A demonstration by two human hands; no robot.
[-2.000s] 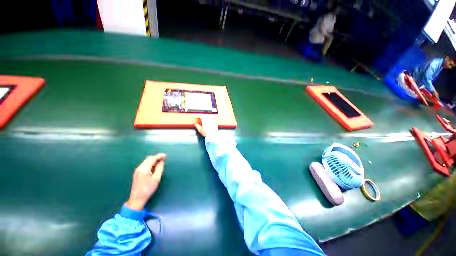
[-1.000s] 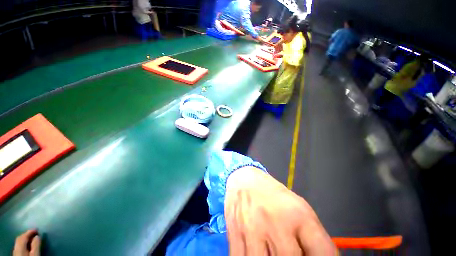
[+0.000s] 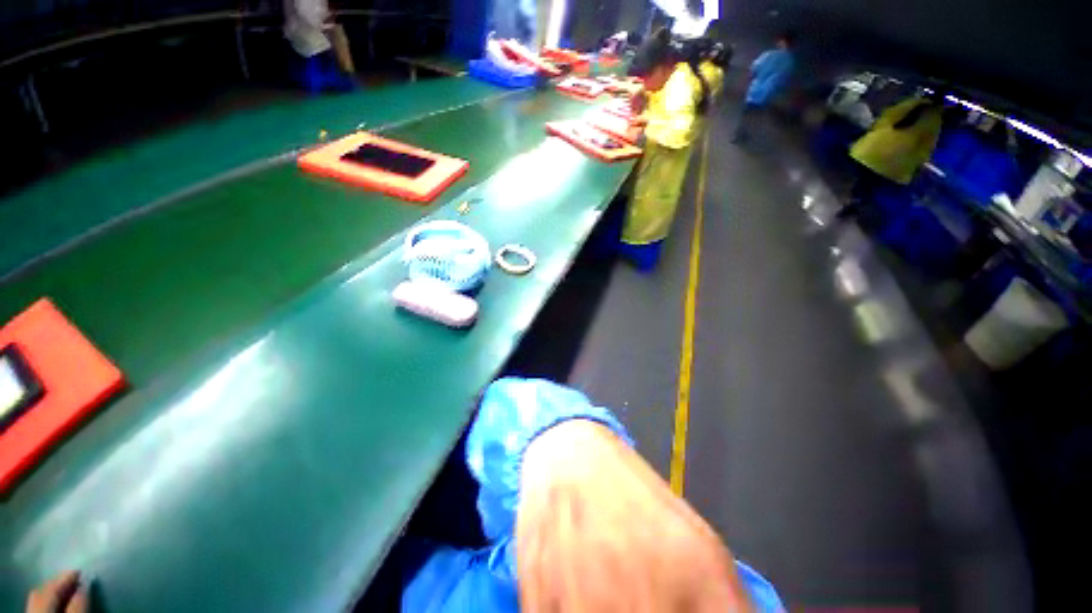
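My right hand is large at the bottom centre, beyond the bench's front edge. Its back faces the camera and its fingers are cut off by the lower edge, so what it holds is hidden. My left hand shows only as fingertips over the bench at the bottom left corner. An open tablet lies on an orange foam tray at the left edge, partly cut off. Another tablet, black face up, lies on a foam tray farther along the bench. Neither hand touches them.
A light blue fan, a pinkish oblong case and a tape roll stand near the bench's front edge. A person in a yellow smock stands at the bench beyond. An aisle with a yellow floor line runs at right.
The view has swung right along the bench since two seconds ago. My right hand has left the open tablet's tray. The orange strip beside it one second ago no longer shows. A blue-smocked person has moved away.
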